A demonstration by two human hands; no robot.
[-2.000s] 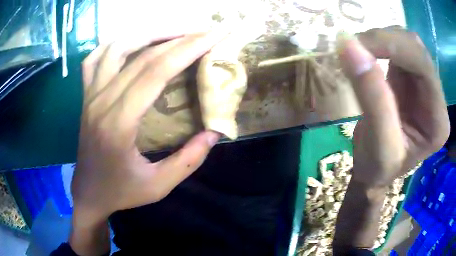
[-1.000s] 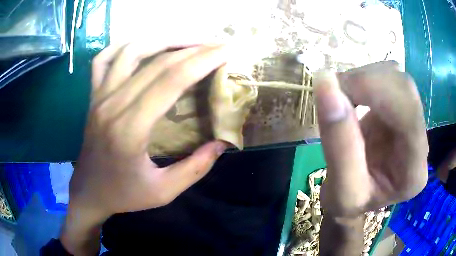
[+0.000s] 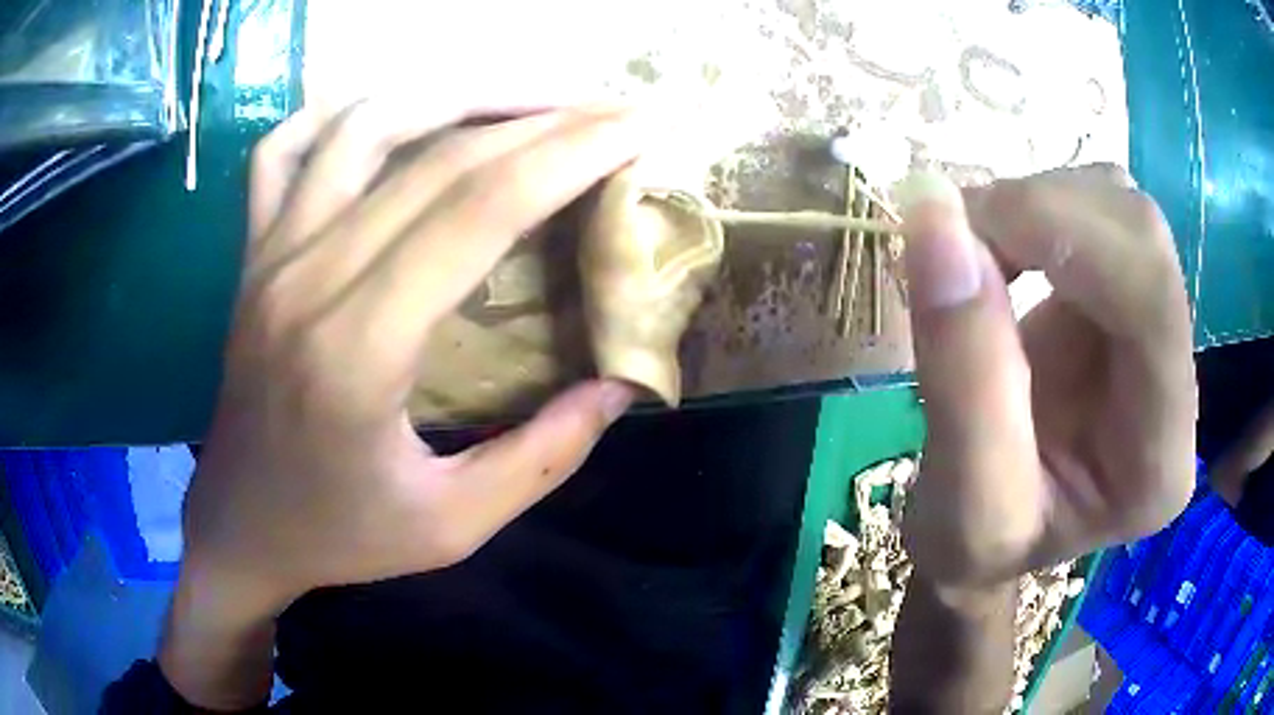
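The cream-tan hollow body part [image 3: 636,300] lies near the front edge of the pale work board [image 3: 782,328], its open hollow towards the upper right. My left hand [image 3: 363,335] holds it, thumb at its lower end and fingers at its upper end. My right hand [image 3: 1041,363] pinches a thin pale stick [image 3: 810,221]; its tip is at the rim of the hollow. A pale piece [image 3: 1031,293] shows among the right fingers. Spare sticks [image 3: 855,279] fan out on the board below a white blob [image 3: 841,147].
A green parts tray [image 3: 817,503] with cream pieces sits at lower right, partly behind my right wrist. Clear plastic [image 3: 84,84] and thin white sticks [image 3: 200,98] are at upper left. Blue crates [image 3: 1188,601] are at lower right and lower left. Part of another person's hand shows at the right edge.
My right hand has moved left, bringing the stick from beside the body part to its hollow. Over the last second the tip has shifted from inside the hollow to its right rim.
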